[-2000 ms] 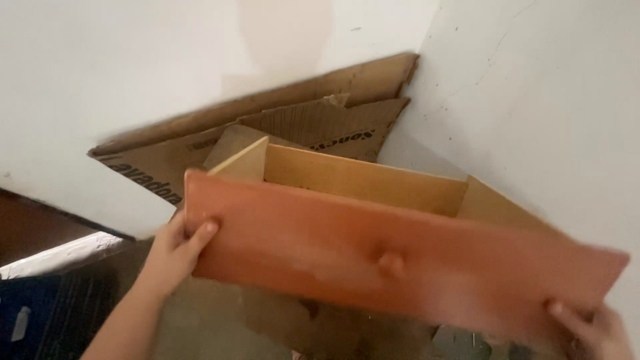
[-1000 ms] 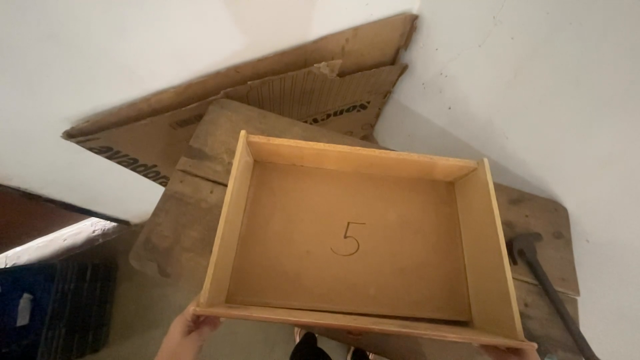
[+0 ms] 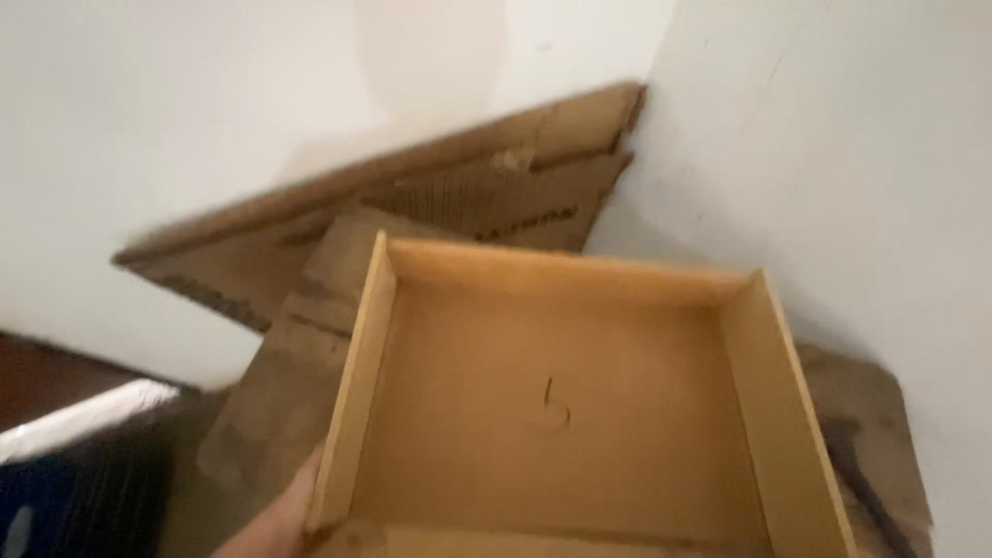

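Note:
A wooden drawer (image 3: 558, 449) with light side walls and a marked bottom panel fills the lower middle of the head view, its open top facing me. My left hand (image 3: 283, 511) grips its near left corner from outside; most of the fingers are hidden. The drawer's front panel is largely below the frame. My right hand is out of the frame. Under and behind the drawer lies a worn wooden board surface (image 3: 271, 403), with a dark rod-like tool (image 3: 868, 488) on it at the right, blurred.
Flattened cardboard (image 3: 496, 194) with print leans in the corner against white walls (image 3: 837, 155). A dark blue plastic crate (image 3: 85, 488) stands at the lower left, beside a pale, shiny strip (image 3: 93, 415).
Two seconds ago the drawer's reddish front with its knob faced me; the drawer has since tipped to show its inside. My right hand, seen holding the right end earlier, has left the view.

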